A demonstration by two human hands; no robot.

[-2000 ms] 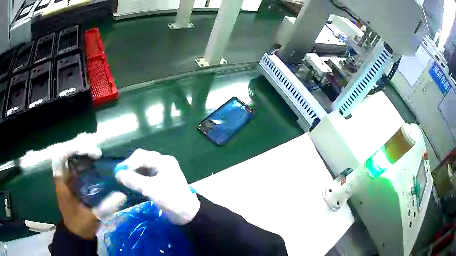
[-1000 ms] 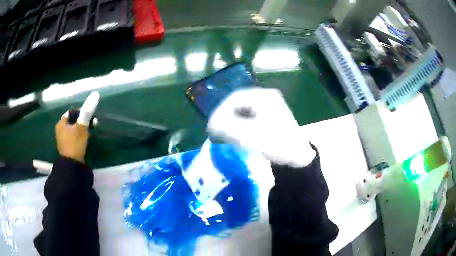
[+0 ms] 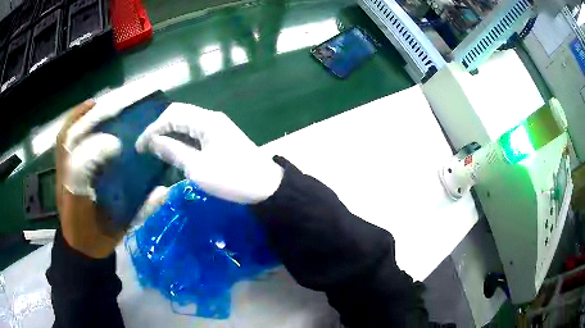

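Note:
My left hand [image 3: 86, 173], with white coverings on its fingers and a bare palm, holds a dark blue phone middle frame [image 3: 131, 160], tilted above the belt's near edge. My right hand [image 3: 208, 150], in a white glove, has its thumb and fingertips together at the frame's upper right face. Whether they pinch any film is blurred. Below lies a crumpled pile of blue film [image 3: 199, 250] on the white ledge. Another film-covered frame [image 3: 346, 52] lies on the green belt, further right.
A stripped frame [image 3: 41, 193] lies on the belt at left. Black trays [image 3: 48, 38] and a red tray [image 3: 130, 24] stand beyond the belt. At right are slotted cable ducts [image 3: 401, 35], a green-lit signal tower [image 3: 516, 142] and a white machine [image 3: 523, 211].
A second ago my hands were apart, the left holding an open frame low. Now both are together at a blue frame. A stripped frame lies at left, and the view has shifted.

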